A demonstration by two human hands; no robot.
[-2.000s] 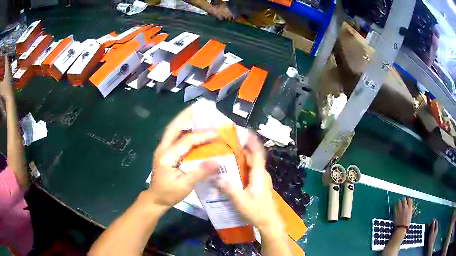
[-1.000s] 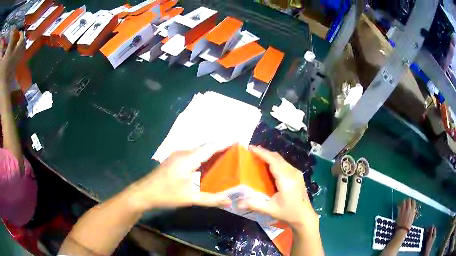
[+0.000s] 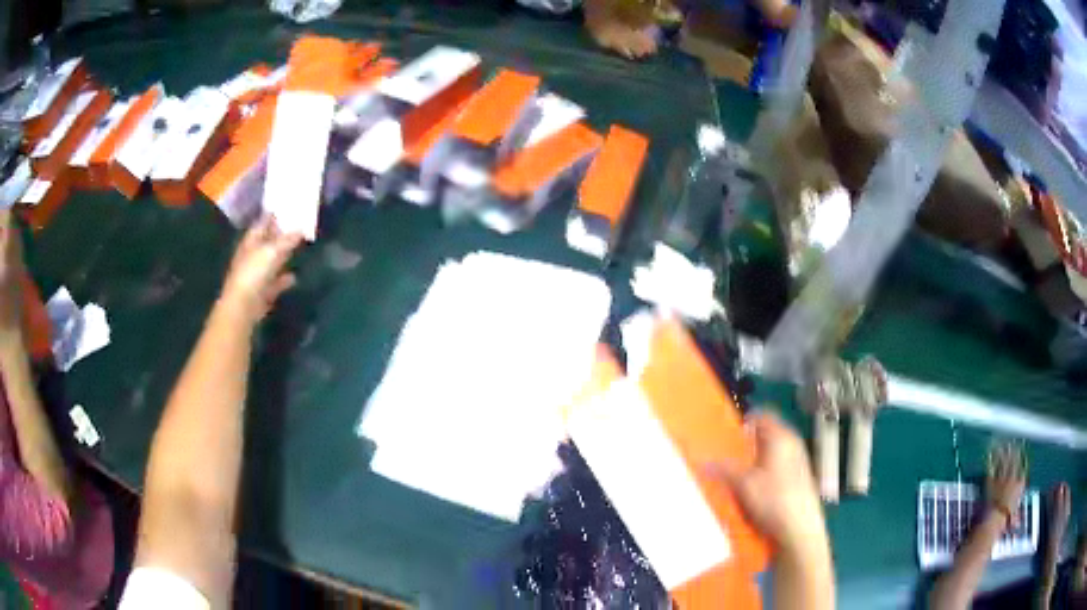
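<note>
My left hand (image 3: 262, 268) is stretched forward and holds the near end of an orange and white retail box (image 3: 298, 161) at the row of boxes. My right hand (image 3: 772, 477) is at the lower right, on an orange and white carton blank (image 3: 668, 471) with a white panel facing up. The carton is blurred; whether it is one piece or several I cannot tell. A stack of white sheets (image 3: 489, 369) lies between my hands. Dark glossy black round parts in clear film (image 3: 578, 536) lie partly under the carton.
Opened retail boxes (image 3: 495, 113) stand across the back. Crumpled white tissue (image 3: 676, 282) and a clear bottle (image 3: 703, 179) are near the metal post (image 3: 888, 191). Two handheld fans (image 3: 858, 435) lie at right, by another person's hand (image 3: 1005, 477) and a dotted sheet (image 3: 942, 524). Another person's arm is at left.
My hands have parted. My left hand has moved forward to the box row with a box; my right hand has moved right onto a carton. The view has shifted slightly.
</note>
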